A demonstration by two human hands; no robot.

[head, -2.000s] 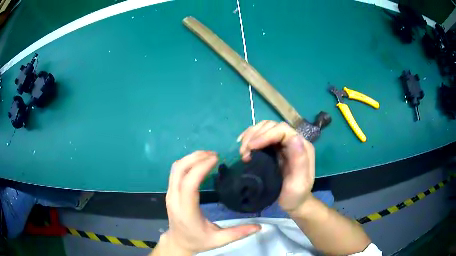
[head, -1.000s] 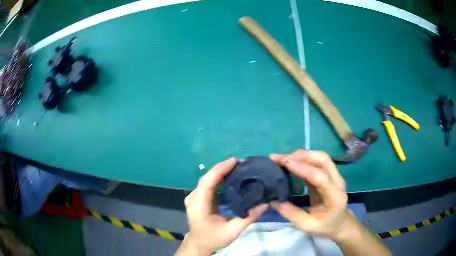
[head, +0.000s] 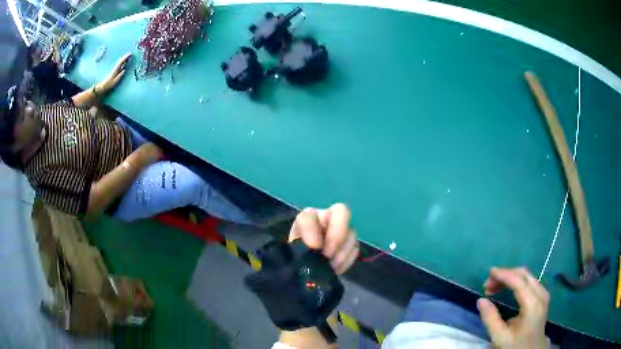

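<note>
My left hand (head: 325, 235) holds a black motor unit (head: 296, 286) beyond the near edge of the bench, at the lower middle. The unit covers part of the palm and wrist. A thin red wire shows to the right of my left fingers. My right hand (head: 516, 307) is at the lower right, fingers curled apart, holding nothing. A claw hammer (head: 565, 160) lies on the bench at the right, its dark head near the front edge. Three black units (head: 303, 61) sit together at the upper middle.
A reddish-purple tangle of wires (head: 172, 34) lies on the green bench (head: 408, 136) at the upper left. A person in a striped shirt (head: 82, 157) sits at the left, one hand on the bench. Cardboard boxes (head: 88, 279) stand on the floor. A yellow handle (head: 619, 290) shows at the right edge.
The view has turned left, bringing in the seated person and wires. My right hand has let go of the unit and moved away; my left hand has carried the unit left.
</note>
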